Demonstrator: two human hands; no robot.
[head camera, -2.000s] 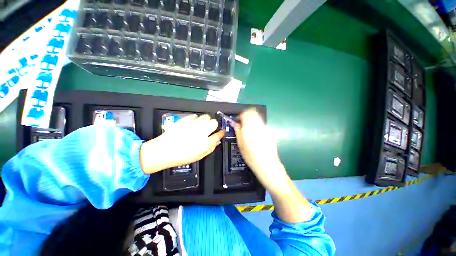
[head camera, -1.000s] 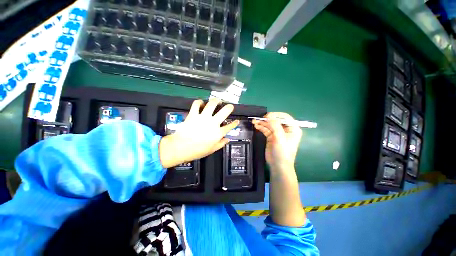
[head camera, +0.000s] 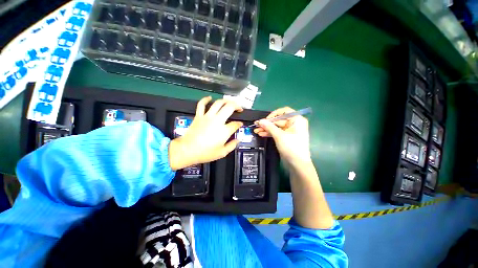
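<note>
A black foam tray (head camera: 222, 178) holds several open-backed phones side by side. The rightmost phone (head camera: 249, 167) has a blue film sticker (head camera: 244, 134) at its top end. My right hand (head camera: 285, 131) holds slim tweezers (head camera: 300, 112) like a pen, their tip at the top of this phone. My left hand (head camera: 206, 137) lies flat over the tray between the two right phones, its fingertips beside the sticker. Whether it holds anything is hidden. The two middle phones also show blue stickers at their tops; my left sleeve covers part of the tray.
Stacked clear blister trays (head camera: 173, 47) with dark parts stand behind the foam tray. Sticker sheets (head camera: 56, 68) fan out at left. A metal post (head camera: 314, 23) stands at the back. A paper slip (head camera: 248, 96) lies by the blister trays. Stacked foam trays (head camera: 416, 136) with phones are at right.
My right hand has moved slightly left and the tweezers are now angled upward over the phone's top. My left hand has shifted a little left, uncovering the blue sticker.
</note>
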